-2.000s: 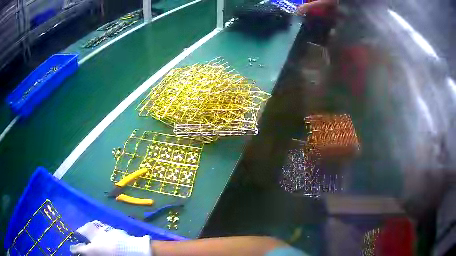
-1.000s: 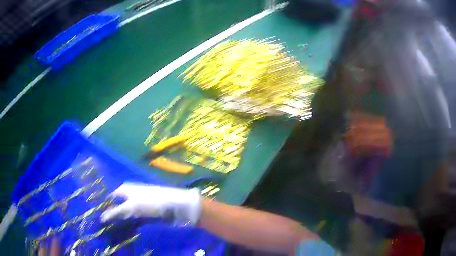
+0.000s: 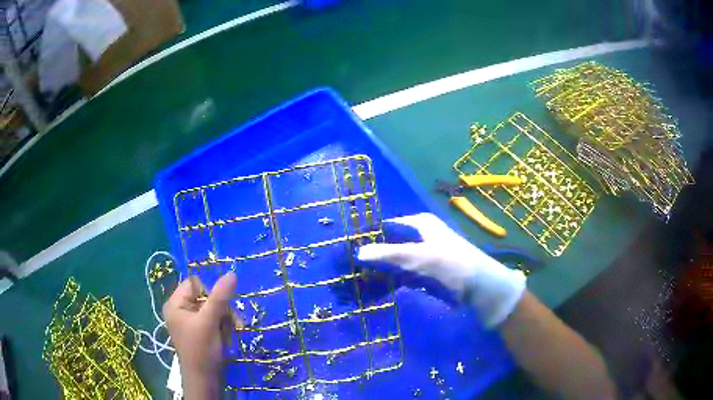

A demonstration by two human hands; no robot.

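A gold sprue frame (image 3: pixel 287 281) is held over a large blue bin (image 3: pixel 258 141). Most of its cells are bare; small parts line its upper right bars. My bare left hand (image 3: pixel 202 312) grips its left edge. My gloved right hand (image 3: pixel 434 262) is at its right edge, with thumb and fingers around the bars; the fingertips are partly hidden. Small loose plated parts (image 3: pixel 289 259) lie in the bin, seen through the grid.
Right of the bin are yellow-handled cutters (image 3: pixel 478 217), a fuller gold frame (image 3: pixel 551 183) and a heap of bare frames (image 3: pixel 614 117). At left are more gold frames (image 3: pixel 92 344), a white cord (image 3: pixel 148 305) and a small gold cluster (image 3: pixel 160 271).
The view has turned left, so the bin and held frame now show near the centre. My left hand has come clearly into view. My gloved hand is now at the frame's right edge.
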